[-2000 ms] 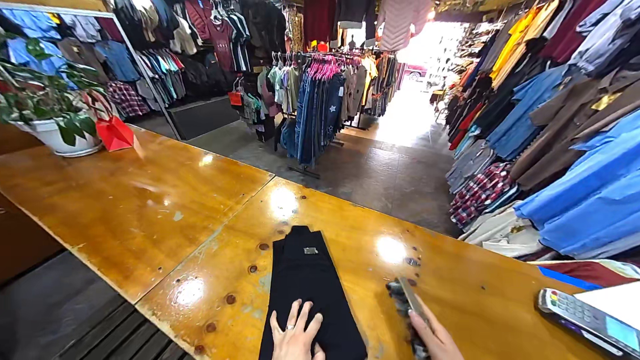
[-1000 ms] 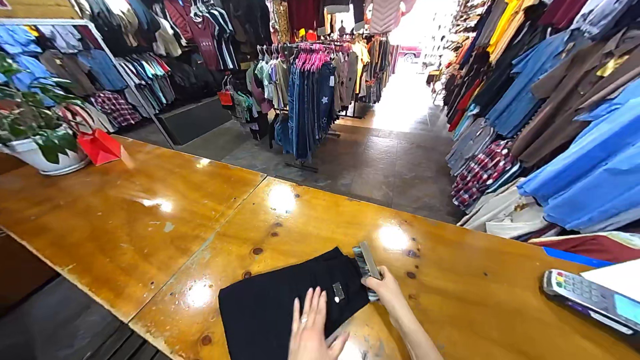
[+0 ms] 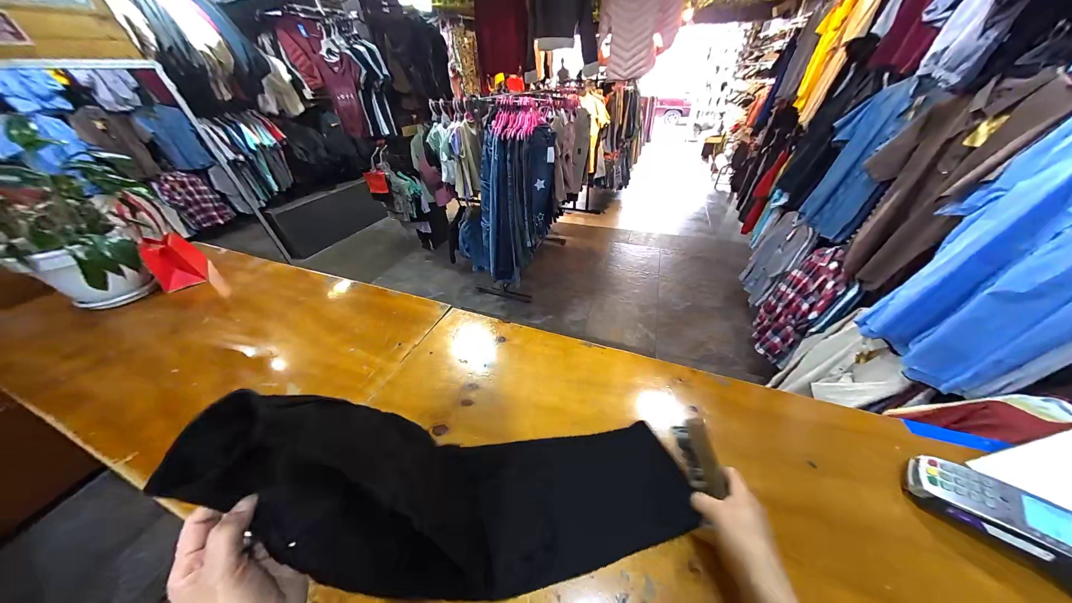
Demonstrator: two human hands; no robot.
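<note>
A black cloth garment [image 3: 419, 494] lies stretched across the glossy wooden counter [image 3: 536, 360], its left part raised and bent. My left hand [image 3: 230, 553] pinches its lower left edge between thumb and fingers and wears a ring. At the garment's right end, my right hand [image 3: 737, 523] holds a flat brown and grey object [image 3: 702, 459], upright on its edge. What that object is cannot be told; its lower part is hidden by the fingers.
A card payment terminal [image 3: 988, 511] lies at the right. At the counter's left stand a potted plant [image 3: 92, 272] and a red paper bag [image 3: 173, 261]. Clothes racks, with jeans [image 3: 515, 201] and blue shirts [image 3: 997, 276], stand beyond the counter.
The garment, folded smaller and lying flat with my left hand resting on it before, is now spread longer. My left hand has moved left and grips its edge. The object stays in my right hand.
</note>
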